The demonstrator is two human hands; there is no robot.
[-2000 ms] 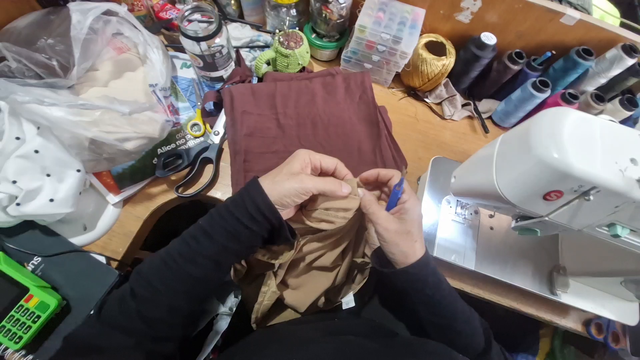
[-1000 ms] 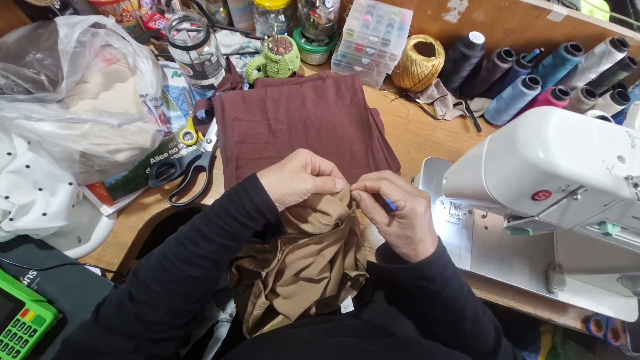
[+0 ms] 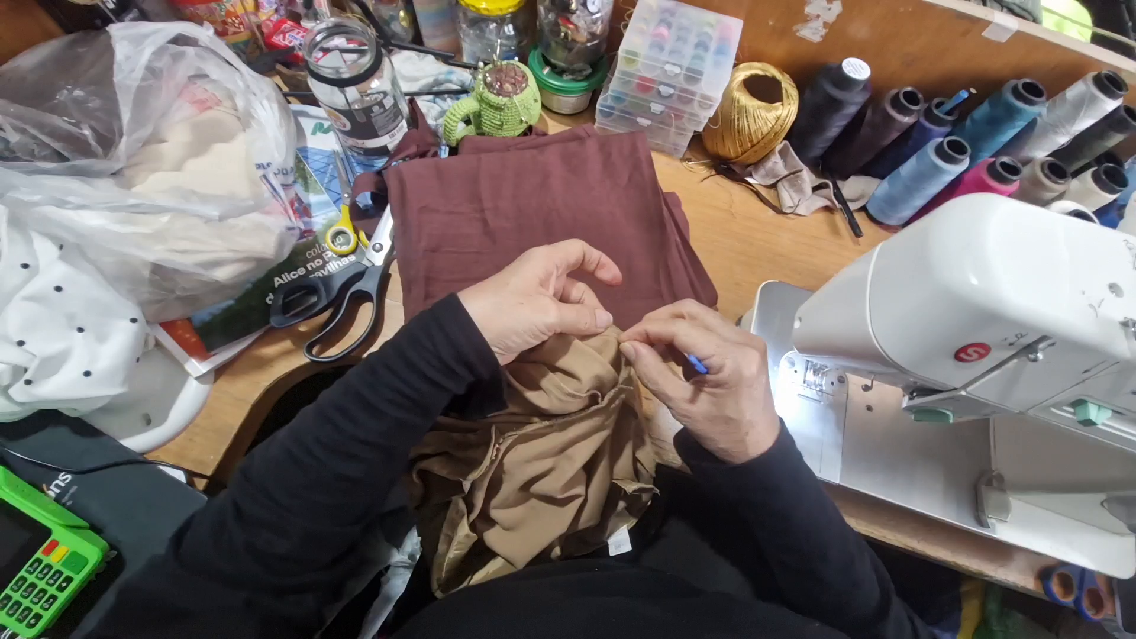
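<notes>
A tan fabric garment [image 3: 532,453] hangs gathered between my hands and over my lap, with a small white tag near its lower edge. My left hand [image 3: 546,302] has its lower fingers and thumb on the top edge of the cloth, its index finger lifted away. Thumb and index finger of my right hand [image 3: 710,368] pinch the same edge just beside it. A small blue tool [image 3: 697,363] pokes out of the right hand; the rest of it is hidden. Folded maroon cloth [image 3: 532,213] lies on the table beyond both hands.
On the right stands a white sewing machine [image 3: 967,293], its lamp lit, with thread spools [image 3: 914,182] behind. Black-handled scissors [image 3: 342,297] lie left of the maroon cloth, near a plastic bag [image 3: 177,195]. Jars, a green crocheted pincushion [image 3: 506,98] and bobbin boxes [image 3: 670,75] line the back.
My left index finger has lifted off the cloth, where the left fingertips were closed together before. The right hand still pinches the edge.
</notes>
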